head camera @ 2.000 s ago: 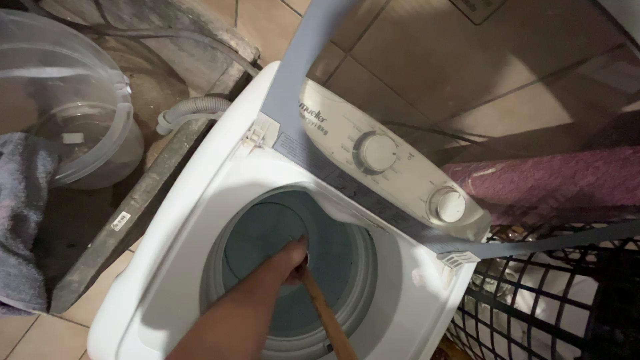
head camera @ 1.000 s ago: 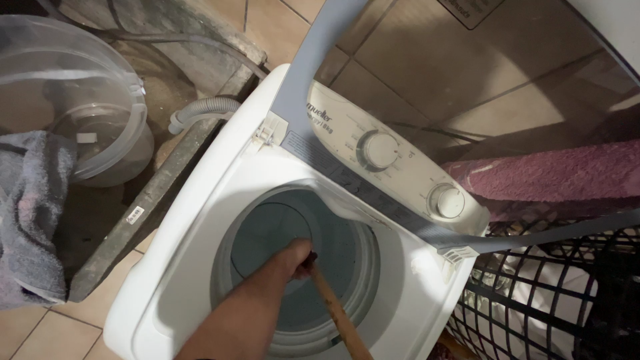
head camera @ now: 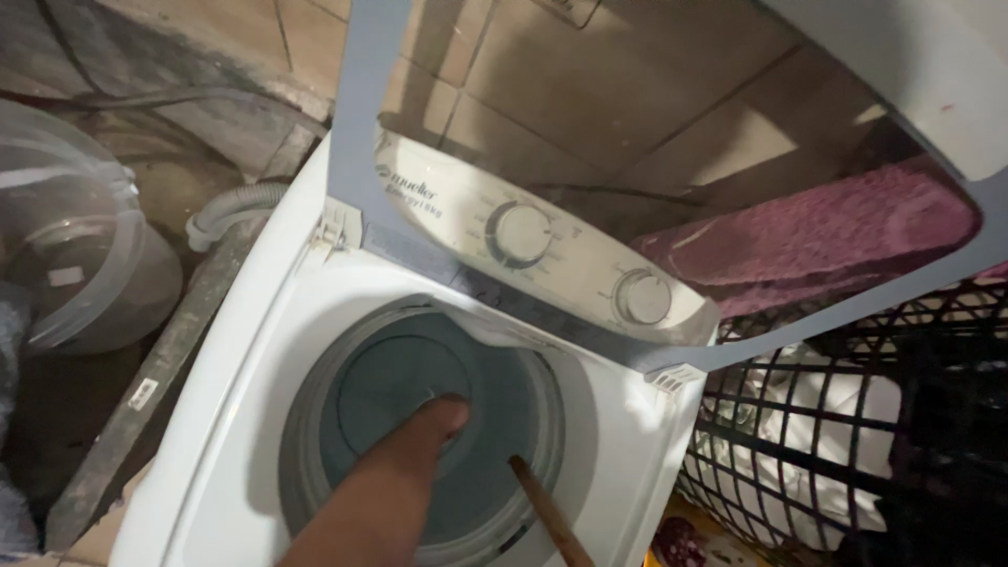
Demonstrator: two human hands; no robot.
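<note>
My left hand [head camera: 445,417] reaches down into the round drum of a white top-loading Mueller washing machine [head camera: 224,441]. Bluish water or a bluish drum bottom [head camera: 402,378] lies beneath it. The fingers point away from the camera and are mostly hidden, so whether they hold anything cannot be made out. A wooden stick [head camera: 547,508] slants into the drum from the lower edge, right of my left forearm and apart from the hand. My right hand is out of view. The raised lid [head camera: 354,118] has a see-through panel, with two control knobs [head camera: 522,234] behind its lower part.
A clear plastic tub [head camera: 118,276] and grey cloth [head camera: 12,378] sit on the left, beside a stone or concrete slab [head camera: 157,370] and a ribbed hose [head camera: 236,203]. On the right are a black plastic crate [head camera: 795,457] with white items inside and a pink textile [head camera: 827,232].
The stick's end, earlier at my left hand, is now apart from it, lower and to the right. The view has shifted closer to the machine.
</note>
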